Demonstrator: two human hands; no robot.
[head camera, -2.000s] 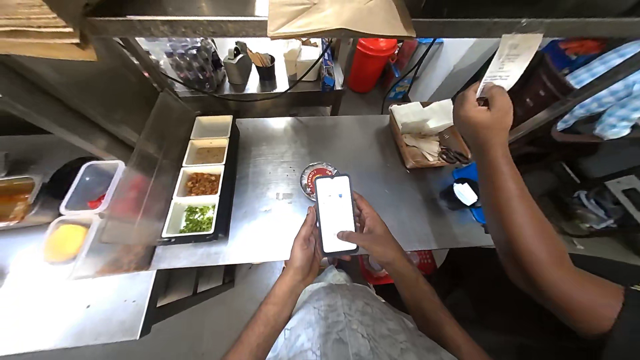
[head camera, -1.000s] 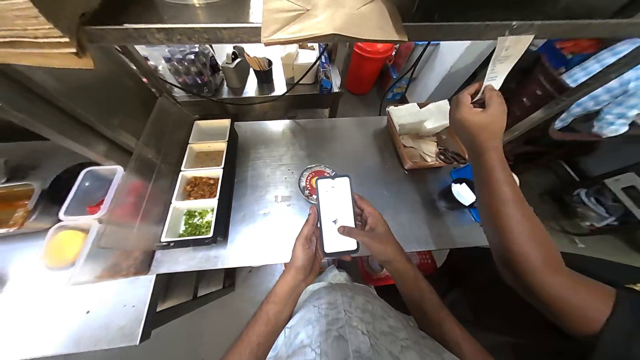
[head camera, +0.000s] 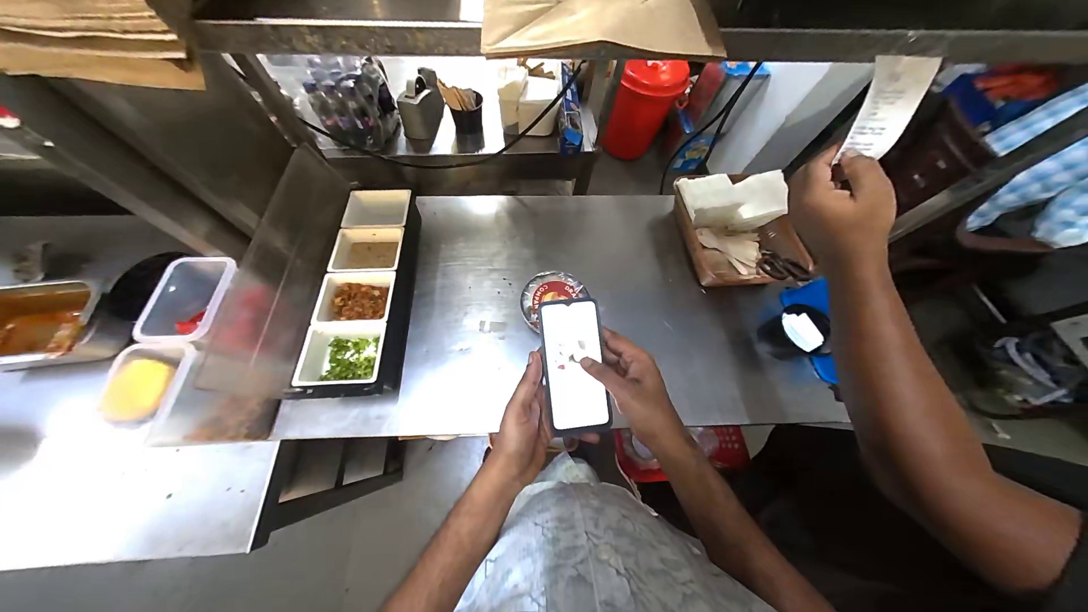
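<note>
A smartphone (head camera: 575, 365) with a lit white screen is held upright over the front edge of the steel counter (head camera: 476, 255). My left hand (head camera: 524, 425) grips its left side from below. Around its right side is my right hand (head camera: 636, 387), the thumb on the screen. Partly covered by the phone's top, a round container with a red printed lid (head camera: 552, 289) rests on the counter. At the right, another person's hand (head camera: 843, 204) pinches a paper slip (head camera: 888, 106) bearing writing.
A topping rack at left holds white tubs, including chopped greens (head camera: 350, 358) and a brown crumbly topping (head camera: 360, 301). A basket (head camera: 710, 268) with napkins and scissors (head camera: 784, 267) stands at right. Overhead, a steel shelf (head camera: 382, 38) carries brown paper bags (head camera: 595, 25). A black cup (head camera: 795, 331) sits by the other person's arm.
My right thumb has shifted a little over the phone's screen, where the picture differs. The other person's hand with the paper slip has lowered slightly.
</note>
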